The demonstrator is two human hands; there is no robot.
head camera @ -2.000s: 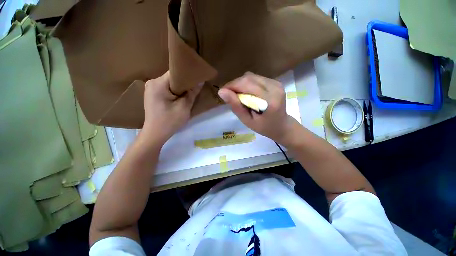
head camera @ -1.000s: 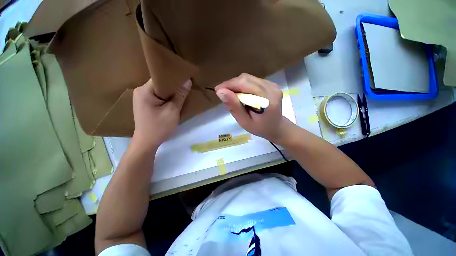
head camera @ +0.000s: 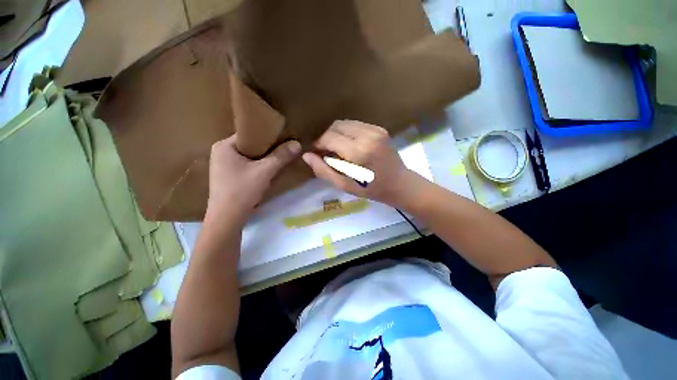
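Note:
A large floppy brown panel (head camera: 171,111) lies folded over the white board (head camera: 260,245), with one flap standing up near the middle. My left hand (head camera: 249,174) is bare and grips a folded edge of the panel. My right hand (head camera: 364,159) holds a cream-white handled pointed tool (head camera: 350,170) with a dark cord running from its rear. The tool's tip is hidden between my hands at the panel. Small dark fittings (head camera: 332,205) sit in short rows on a yellow tape strip (head camera: 308,219) on the board.
Olive-green pieces (head camera: 59,223) are stacked at the left. At the right are a tape roll (head camera: 500,156), a slim black tool (head camera: 537,161) and a blue tray (head camera: 575,132) with a grey-white sheet inside. Another olive piece (head camera: 631,37) overlaps the tray's corner. The bench edge curves along the front.
My right hand and the tool have moved left, close to my left thumb. The brown panel has shifted and its raised flap has changed shape. The whole view has shifted slightly.

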